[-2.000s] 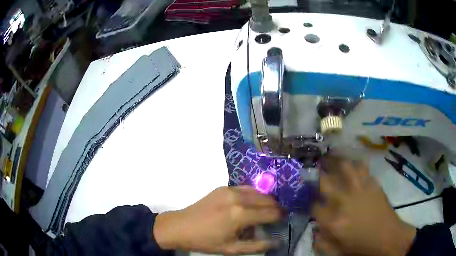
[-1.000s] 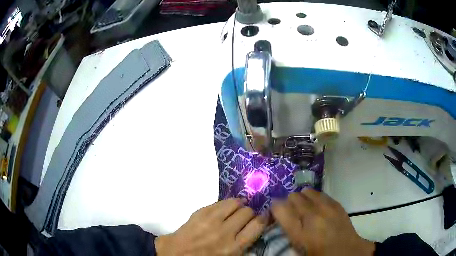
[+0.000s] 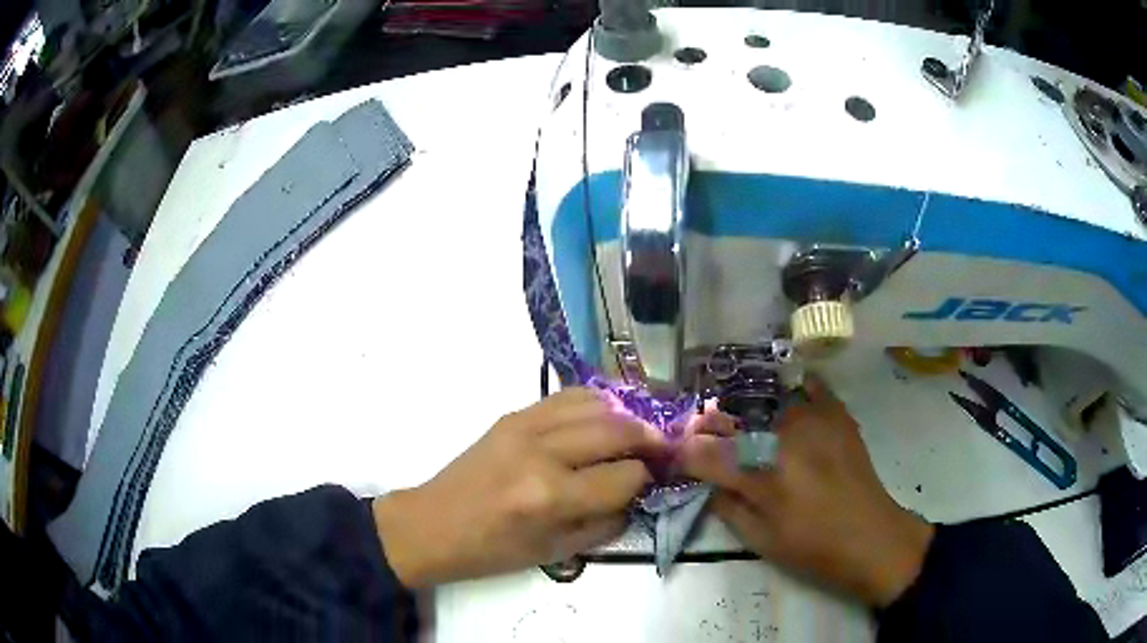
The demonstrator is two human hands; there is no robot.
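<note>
The patterned navy fabric (image 3: pixel 543 295) runs along the left side of the white sewing machine head (image 3: pixel 805 138) and looks purple under the lamp near the needle. My left hand (image 3: pixel 522 490) pinches its bunched edge just in front of the needle area. My right hand (image 3: pixel 818 496) is close beside it, right of the needle area, with its fingertips on the same fabric. A grey end of the piece (image 3: pixel 679 525) hangs towards me between the hands. The needle tip and the seam are hidden by my fingers and the glare.
A stack of long curved grey panels (image 3: pixel 233 270) lies on the left of the white table (image 3: pixel 340 377). Blue-handled thread snips (image 3: pixel 1021 433) lie right of the needle, with a yellow-orange handle (image 3: pixel 928 361) behind. A bin (image 3: pixel 283 35) stands beyond the table.
The fabric in front of the needle has gone from spread flat to bunched and narrow. My hands have moved up closer to the needle, and a grey end now shows between them.
</note>
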